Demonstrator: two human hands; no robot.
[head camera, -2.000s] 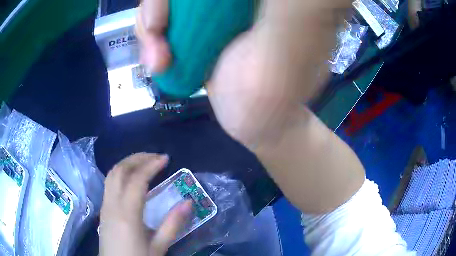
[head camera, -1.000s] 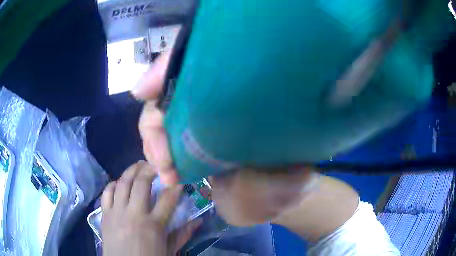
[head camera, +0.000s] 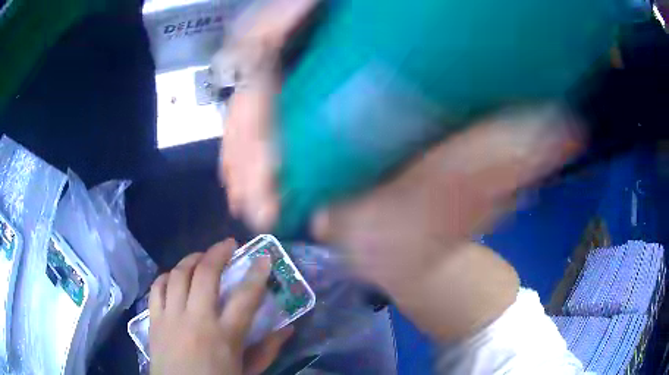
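My right hand (head camera: 433, 190), blurred, is closed around the thick teal-green electric screwdriver (head camera: 352, 102), held above and behind the white housing (head camera: 312, 302). The screwdriver's tip cannot be made out. My left hand (head camera: 213, 307) lies over the housing's middle and grips it, with fingers along the far edge and thumb on the open face. A green circuit board (head camera: 290, 286) shows at the housing's right end. Clear film (head camera: 345, 329) lies under and to the right of the housing.
The screw feeder (head camera: 187, 106) with lettering stands at the back left. Housings with green boards (head camera: 66, 293) lie in clear bags (head camera: 33, 220) at the left. Stacked white pieces (head camera: 612, 293) and blue floor (head camera: 418, 337) show at the right.
The screwdriver in my right hand came down from near the feeder to the housing, then rose slightly, uncovering the board. My left hand has settled on the housing.
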